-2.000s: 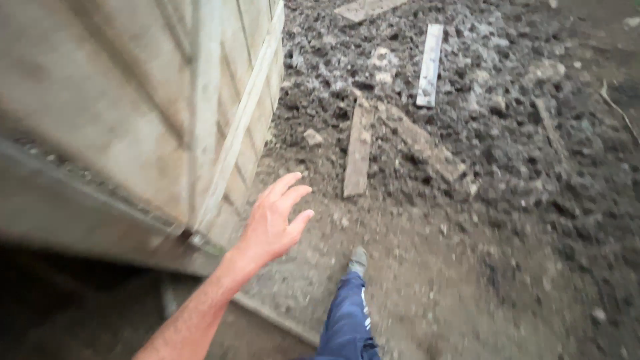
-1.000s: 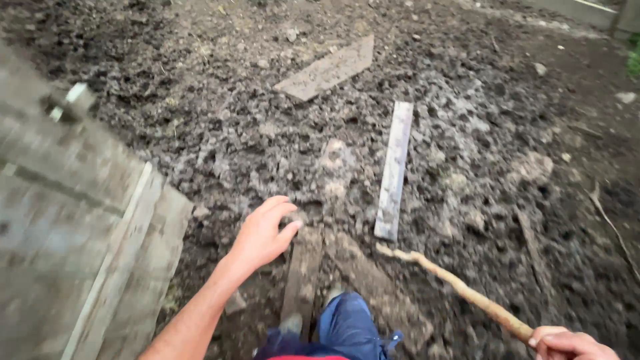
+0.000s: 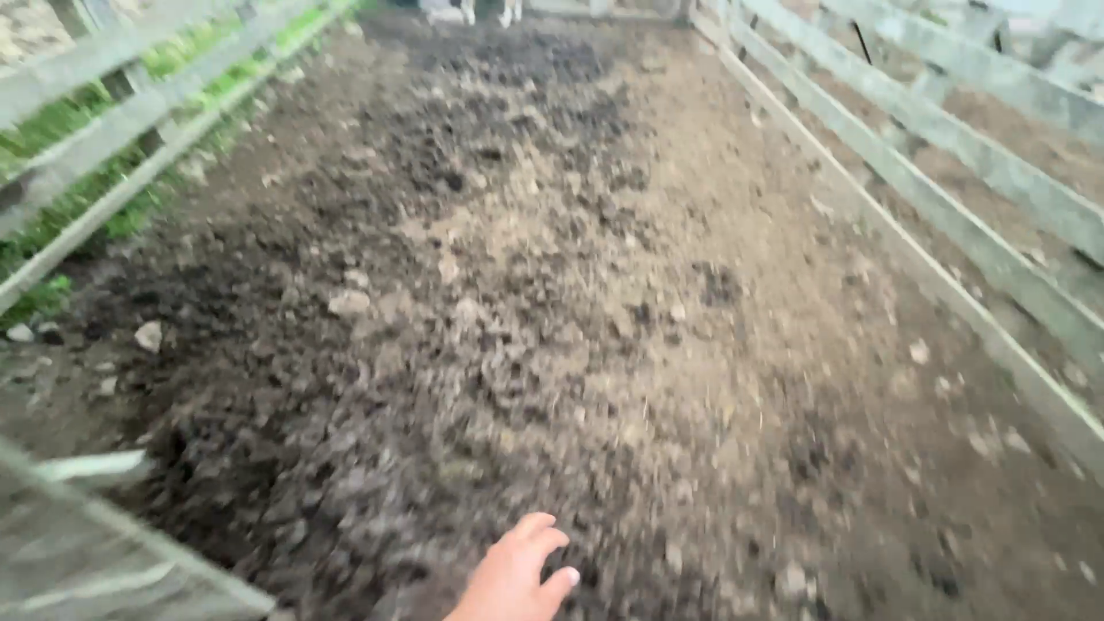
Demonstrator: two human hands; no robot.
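My left hand reaches in at the bottom centre of the head view, over trodden, muddy ground. Its fingers are apart and slightly bent, with nothing between them. At the lower left, closest to this hand, is the top corner of a weathered wooden gate or panel, blurred, with a short pale piece of wood sticking out. My right hand is outside the view, and so is the stick.
Wooden rail fences run along the left and right. Grass grows by the left one. Stones lie in the dirt. At the far end stand the pale legs of an animal before a low wooden barrier.
The view has swung up along the fenced lane. My right hand, holding a wooden stick a second ago, has left the view. The loose boards on the mud are also out of sight.
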